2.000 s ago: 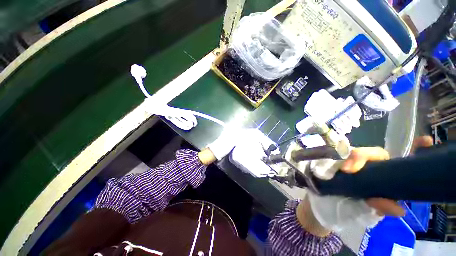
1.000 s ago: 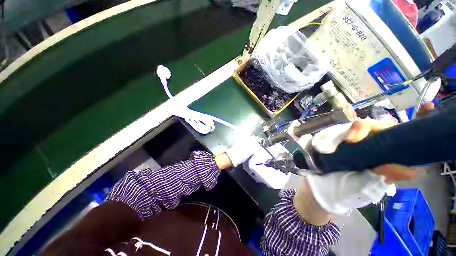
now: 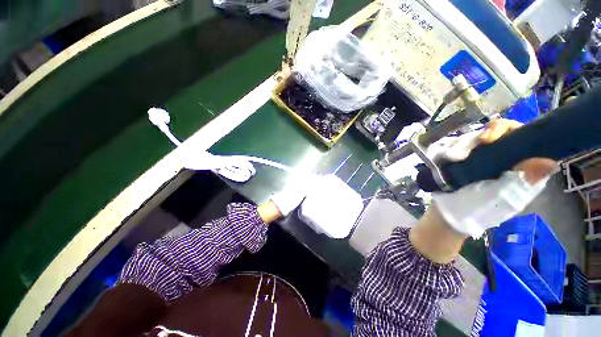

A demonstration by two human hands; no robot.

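Note:
A white rounded housing (image 3: pixel 331 206) lies on the dark green bench in front of me, overexposed, so its details cannot be told. My gloved left hand (image 3: pixel 290 195) is at its left side; the fingers blend into the white glare, so its hold cannot be told. A white power cord (image 3: pixel 232 167) runs left from the housing, with its plug (image 3: pixel 159 117) over the conveyor belt. My gloved right hand (image 3: pixel 491 191) grips the large dark screwdriver (image 3: pixel 520 141) to the right, its metal nose apart from the housing.
A yellow-edged tray (image 3: pixel 328 141) of small black parts has a crumpled clear plastic bag (image 3: pixel 343 69) on it. A small dark tray (image 3: pixel 379 122) is beside it. A cream box (image 3: pixel 428 52) stands behind. A grey plate (image 3: pixel 381 225) lies right of the housing. Blue bins (image 3: pixel 527 253) are at right.
The screwdriver in my right hand has moved up and right, away from the housing, uncovering the housing and the grey plate. My left hand stays beside the housing.

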